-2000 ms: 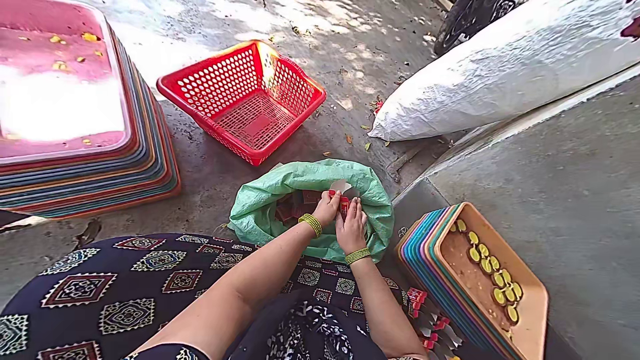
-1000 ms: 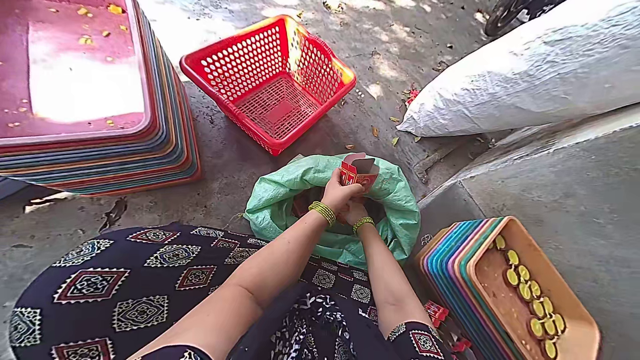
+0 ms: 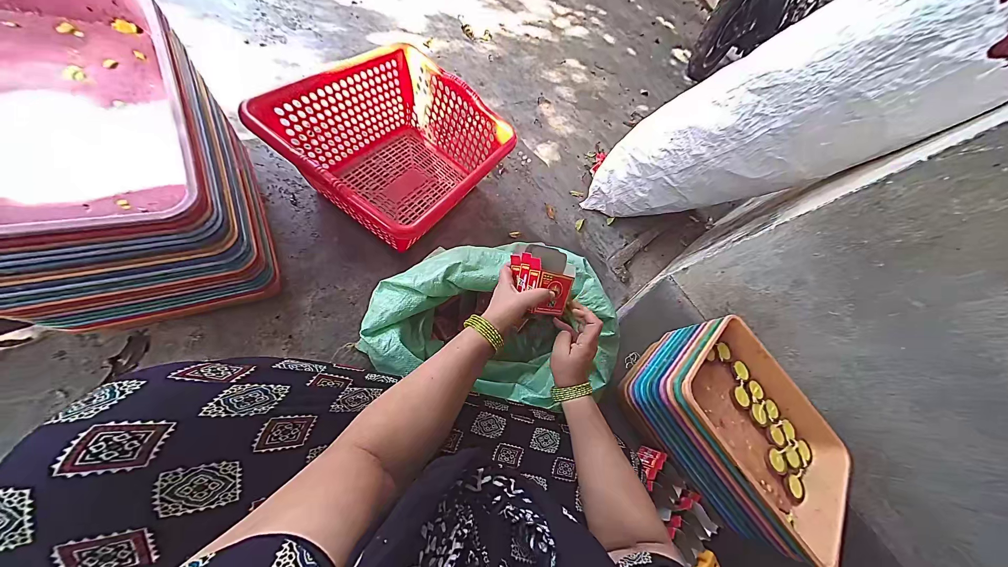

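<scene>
My left hand (image 3: 516,299) grips small red printed cardboard boxes (image 3: 555,291), one with its grey end flap raised, above the mouth of a green woven plastic sack (image 3: 409,287). Just below and to the right of them, my right hand (image 3: 576,345) has its fingers curled near the boxes' lower edge; whether it holds anything I cannot tell. Dark reddish items lie inside the sack, partly hidden by my left wrist. Both wrists wear yellow-green bangles.
A red perforated plastic basket (image 3: 409,173) stands beyond the sack. Stacked trays (image 3: 236,228) rise at the left. At the right are smaller stacked trays (image 3: 823,472), the top one holding several yellow-green discs, and a large white sack (image 3: 732,126). Flattened red-and-grey boxes (image 3: 685,504) lie beside my lap.
My hands have come apart from their earlier position close together. More red box pieces now show in my left hand, and my right hand has moved to the right.
</scene>
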